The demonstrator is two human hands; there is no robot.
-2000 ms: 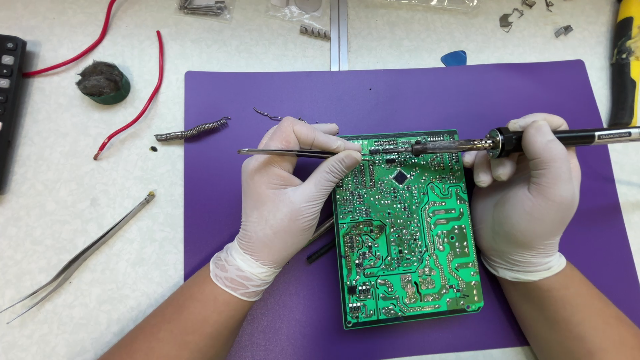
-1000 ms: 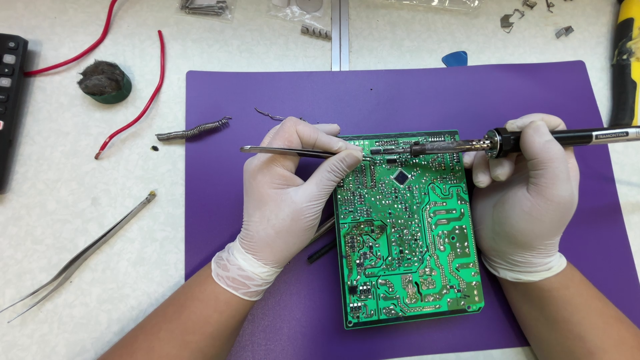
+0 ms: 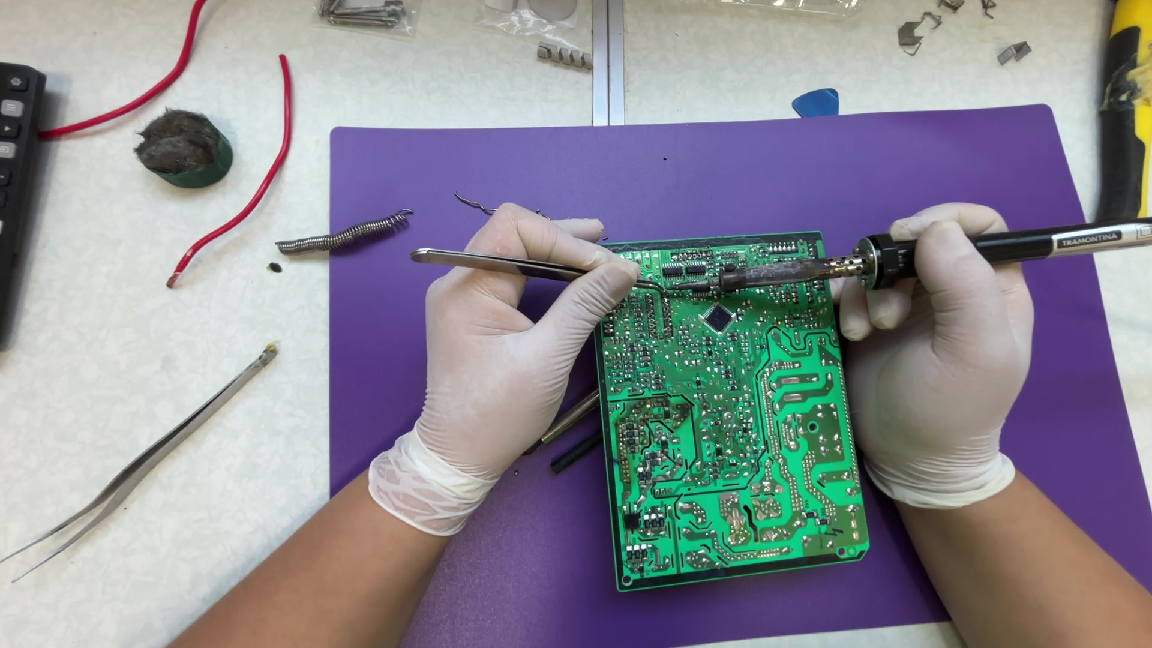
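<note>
A green printed circuit board [image 3: 729,414] lies on a purple mat [image 3: 468,171], its soldered side up. My gloved left hand [image 3: 522,333] pinches metal tweezers [image 3: 504,263] between thumb and fingers; their tips reach the upper left part of the board. My gloved right hand [image 3: 945,351] grips a soldering iron [image 3: 999,245] by its black handle. The iron's dark tip points left and comes close to the tweezer tips, above the square chip [image 3: 719,317]. Whether the two tips touch cannot be told.
Left of the board lie a coil of solder wire [image 3: 346,234], red wires [image 3: 270,180], a green tub with dark fibre [image 3: 184,148] and a second pair of tweezers [image 3: 144,463]. A blue pick [image 3: 816,103] sits behind the mat. Two slim tools [image 3: 576,450] are partly under the board.
</note>
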